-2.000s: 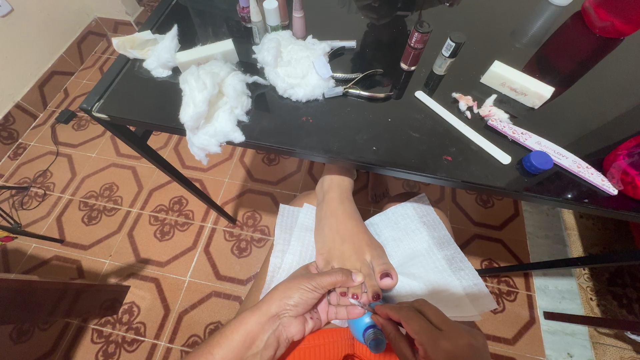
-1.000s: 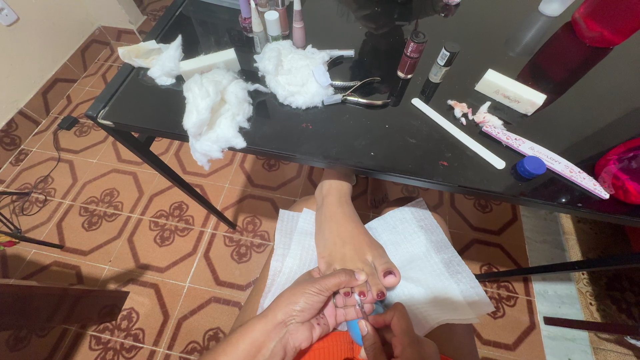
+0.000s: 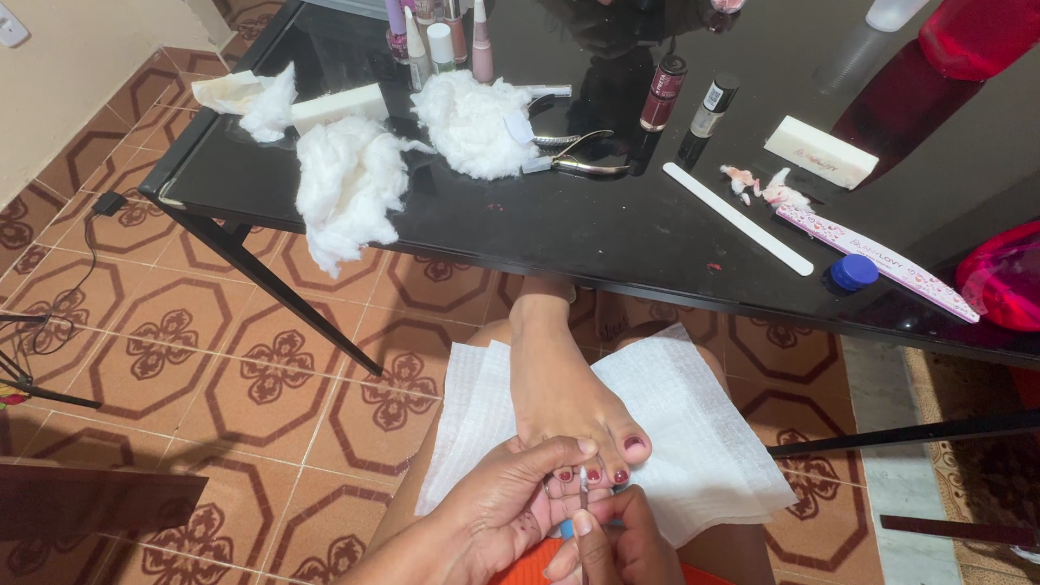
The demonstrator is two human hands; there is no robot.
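Another person's foot with dark red toenails rests on a white paper towel across my lap. My left hand holds the smaller toes, thumb on top and fingers beneath. Between thumb and fingers, my right hand pinches a thin stick whose tip is wrapped in cotton. That white tip is at the smaller toes' nails; whether it touches one cannot be told. Part of a blue object shows behind my hands, mostly hidden.
On the black glass table lie cotton wool, cuticle nippers, a white stick, a patterned nail file, a buffer block and a blue cap. Polish bottles stand farther back. A table leg slants down at left.
Two seconds ago my right hand was by a blue bottle below the toes. The cotton-tipped stick is now up at the smaller toes, and my hands cover most of the blue object.
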